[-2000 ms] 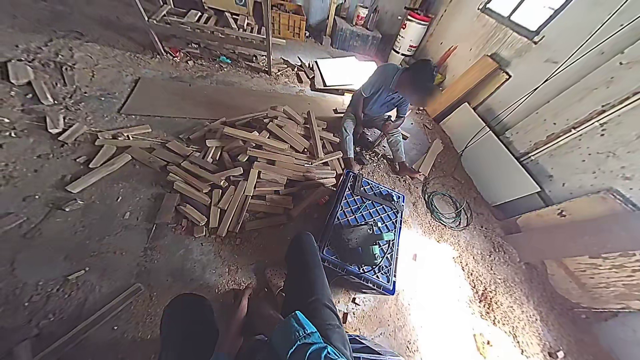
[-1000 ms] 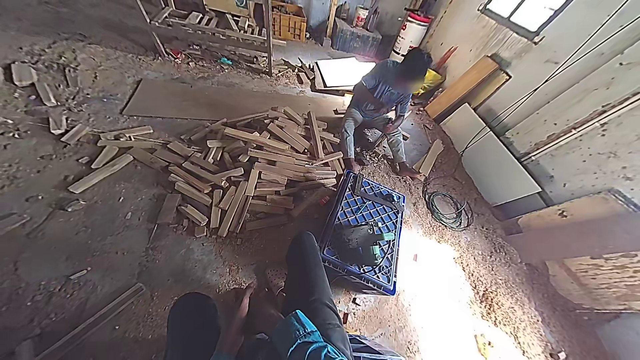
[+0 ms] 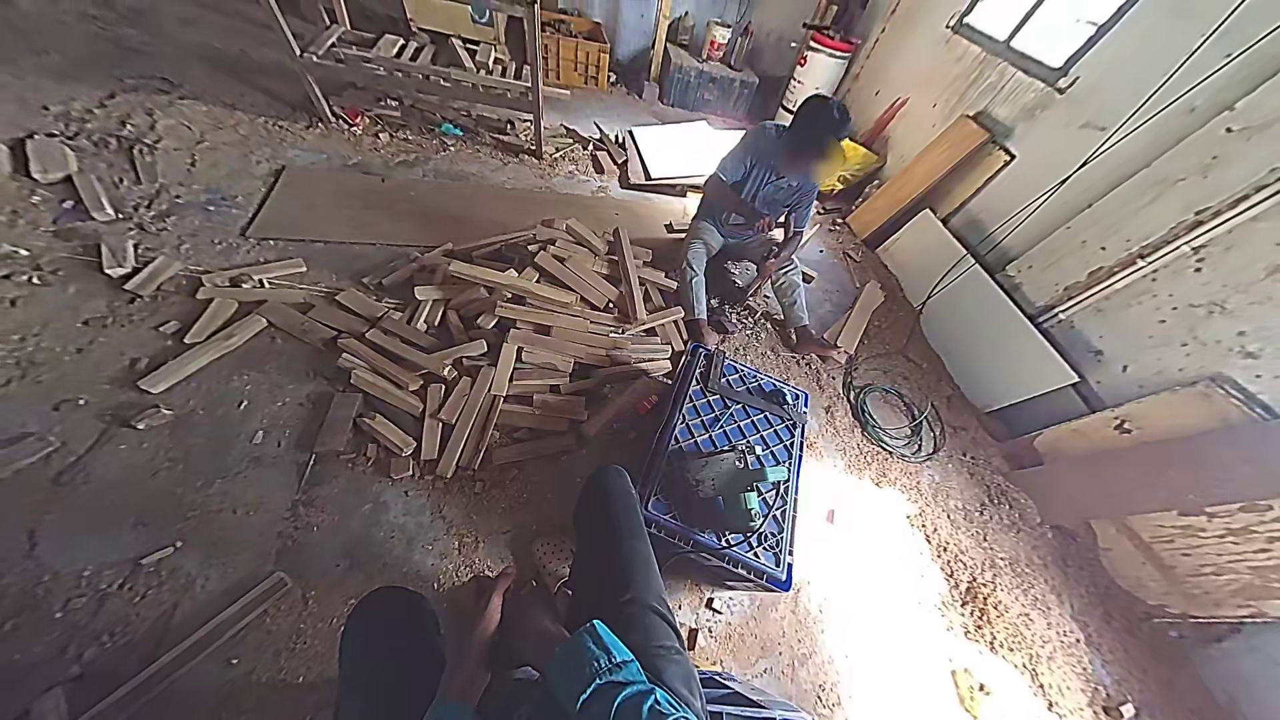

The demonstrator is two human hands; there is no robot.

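Between my knees, low in the view, my left hand [image 3: 478, 628] and my right hand [image 3: 530, 622] are close together. Both are dark and blurred, so whether either holds something cannot be made out. A teal sleeve [image 3: 608, 668] covers part of my right arm. Beyond my right knee stands a blue plastic crate [image 3: 727, 408] with a lattice surface facing up. On it lie a green and black corded power tool [image 3: 722, 488] and a dark, flat angled piece [image 3: 752, 400]. A large heap of short wooden pieces [image 3: 540, 330] is to the crate's left.
A co-worker [image 3: 755, 200] sits low beyond the crate, hands near the knees. Coiled cable [image 3: 895, 420] lies right of the crate. A flat board [image 3: 400, 205] lies behind the heap, and boards [image 3: 975, 310] lean on the right wall. A wooden rack [image 3: 415, 75] stands at the back.
The co-worker has straightened from a more bent posture, and a yellow item behind has come into sight. My hands have stayed close together between my knees.
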